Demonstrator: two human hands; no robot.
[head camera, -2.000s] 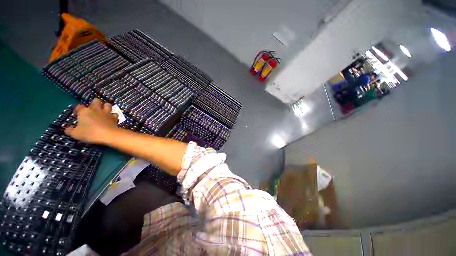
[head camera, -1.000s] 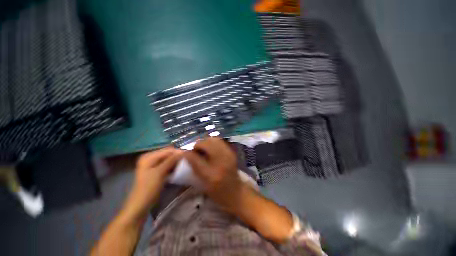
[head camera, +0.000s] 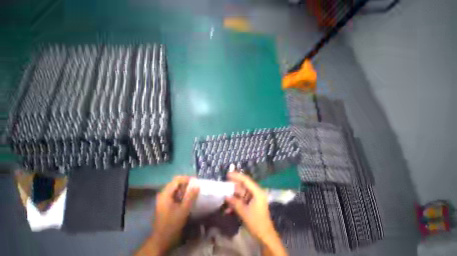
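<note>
A white label sheet (head camera: 213, 192) is held between my two hands at the table's front edge. My left hand (head camera: 175, 207) grips its left end. My right hand (head camera: 248, 202) grips its right end, with a tiny white piece, perhaps a sticker, near the raised fingertip. A keyboard assembly without keycaps (head camera: 240, 147) lies on the green table just beyond my hands. The view is blurred, so print on the sheet cannot be read.
A large keyboard stack (head camera: 92, 105) stands on the green table (head camera: 225, 85) at left. Striped stacks (head camera: 323, 152) stand at right, near an orange pallet jack (head camera: 300, 76). A dark block (head camera: 96, 200) and a phone-like rectangle (head camera: 44, 190) on cardboard are lower left.
The view has swung from the right-hand stacks to the table. My right hand has left the keyboard, and both hands now hold the sheet, stretched flatter than a second ago.
</note>
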